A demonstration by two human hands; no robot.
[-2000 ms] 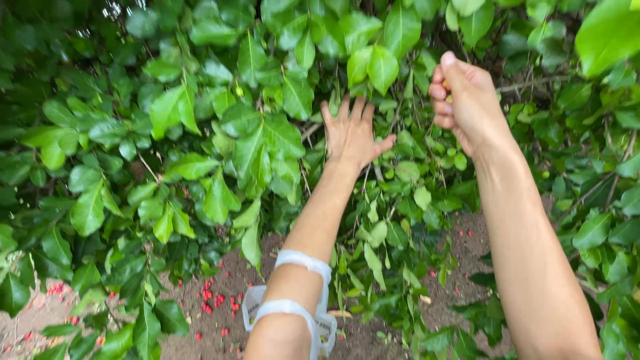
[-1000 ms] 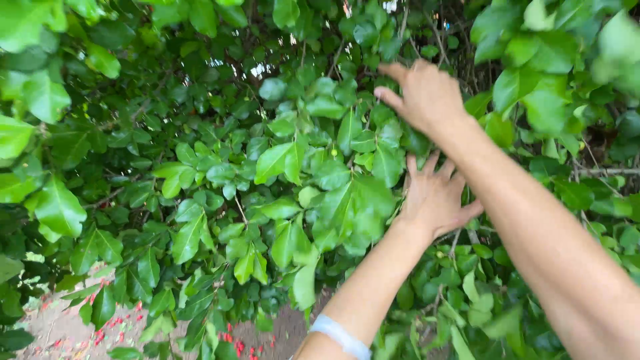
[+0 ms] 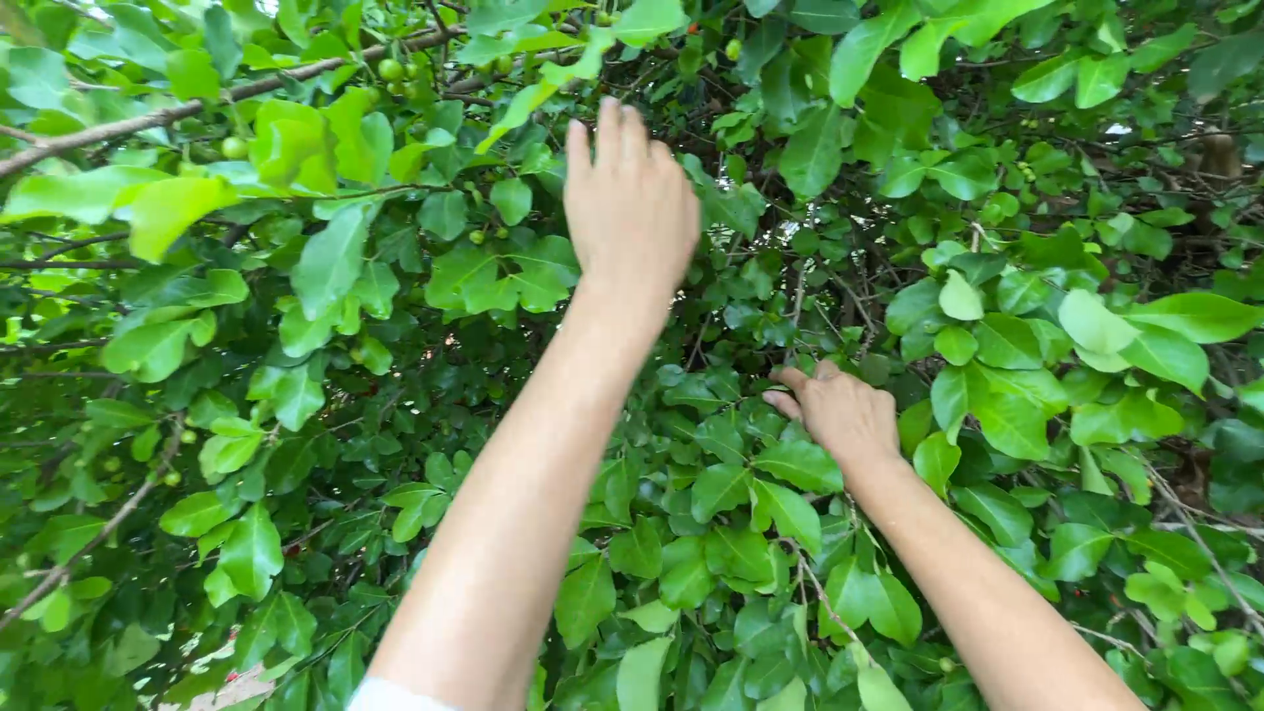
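Observation:
My left hand (image 3: 632,202) is raised among the leaves at upper centre, back of the hand toward me, fingers pointing up; its palm is hidden, and I cannot tell whether it touches anything. Lower and to the right, my right hand (image 3: 842,413) rests at a leafy shoot (image 3: 790,484), its fingertips partly hidden by foliage, so a hold on a twig cannot be told. Small green fruits (image 3: 391,70) hang from a branch left of my left hand. Another green fruit (image 3: 733,49) shows above and to the right of it.
A thick woody branch (image 3: 163,116) crosses the upper left. A thinner bare branch (image 3: 109,523) slants up at lower left. Dense leafy twigs surround both arms. A patch of ground (image 3: 229,688) with red specks shows through at the bottom left.
The view has shifted considerably. My left hand has moved up into the higher leaves; my right hand, above the left one a second ago, is now below and right of it.

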